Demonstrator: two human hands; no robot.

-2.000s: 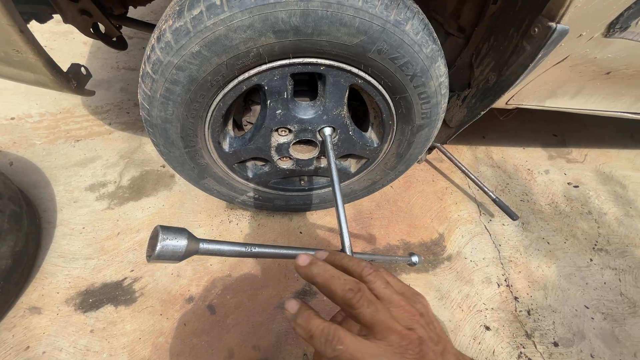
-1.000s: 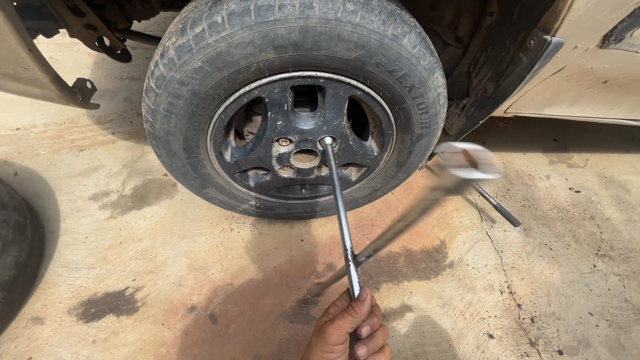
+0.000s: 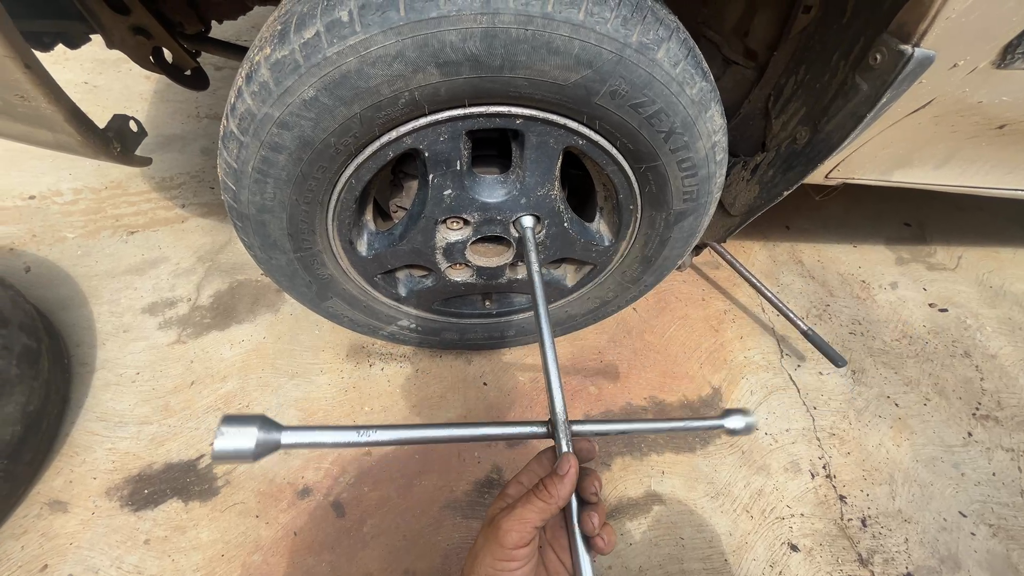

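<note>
My left hand (image 3: 544, 512), at the bottom centre, is closed around the near arm of a steel four-way lug wrench (image 3: 416, 434). My thumb lies over the rod, with the fingertips curled up on its right side. The far arm's socket covers the upper right fastener position of the black wheel rim (image 3: 492, 192). Fasteners show at the upper left (image 3: 455, 224) and lower left (image 3: 458, 270) of the round centre hole. The wrench's crossbar lies almost level, its large socket at the left. The rim sits in a dusty tyre (image 3: 276, 172). My right hand is out of view.
At the right, behind the tyre, a metal rod (image 3: 776, 304) with a dark end slants outward above the concrete ground (image 3: 360, 520). A vehicle body panel (image 3: 888, 152) is at the upper right, and another curved panel (image 3: 48, 112) at the upper left. A dark round object (image 3: 28, 392) lies at the left edge.
The wrench's crossbar has turned from slanted and blurred to nearly level. Two seconds ago a hand was at the crossbar with fingers extended; now my left hand grips the near arm.
</note>
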